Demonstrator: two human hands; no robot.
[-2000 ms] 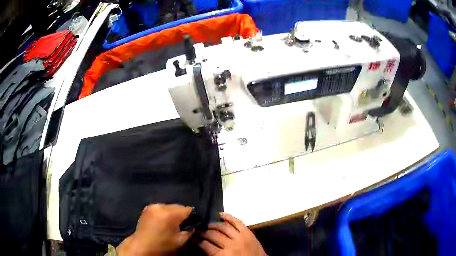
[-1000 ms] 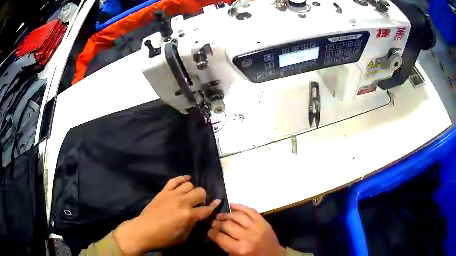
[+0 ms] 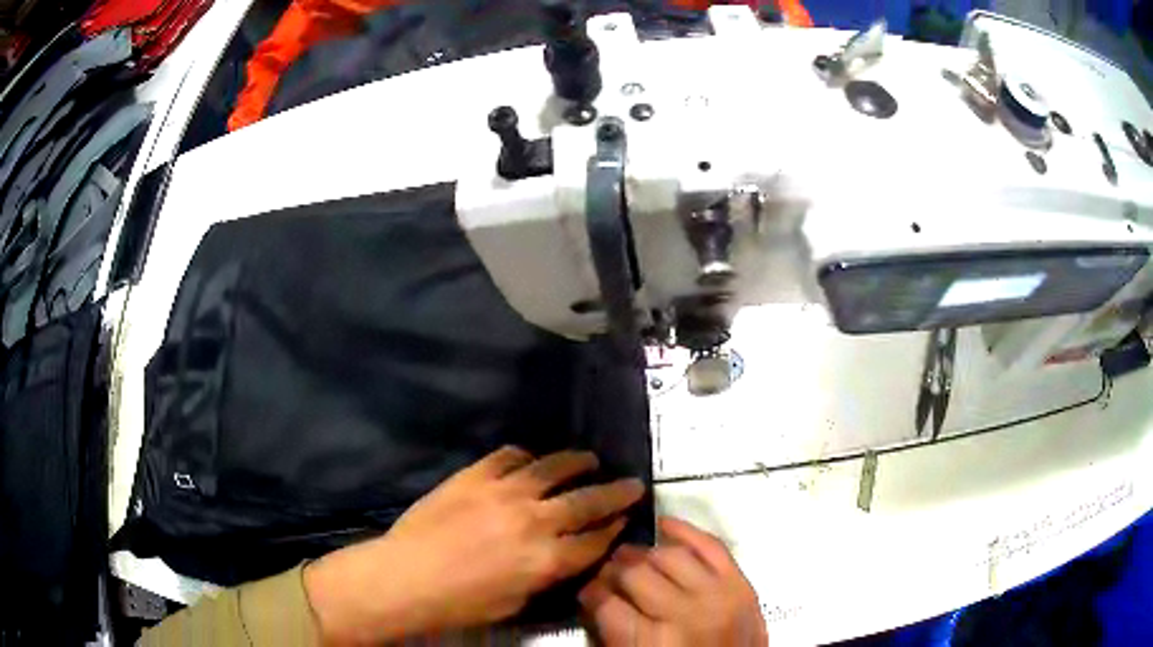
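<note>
A black bag panel [image 3: 341, 367] with a small pale mark lies on the white table, its right edge running under the sewing head [image 3: 544, 253]. A narrow black band [image 3: 620, 417] lies along that edge. The needle area is partly hidden by the head's front parts. My left hand [image 3: 474, 544] lies palm down on the panel, fingertips pressed near the band; its thumb is hidden, so a grip cannot be told. My right hand [image 3: 683, 594], cut off by the bottom edge, has bent fingers on the cloth's edge, close beside the left fingertips.
Thread snips [image 3: 934, 383] lie on the machine bed below the lit control panel [image 3: 993, 291]. Grey cut pieces [image 3: 76, 164] and a dark stack [image 3: 48, 468] are at left, with red pieces [image 3: 139, 23] beyond. An orange-lined bin [image 3: 304, 51] is behind the table. Blue plastic shows at lower right.
The view has moved closer, and the machine looks larger and further right. My left hand now lies flatter, fingertips over the band. My right hand stays at the cloth's edge.
</note>
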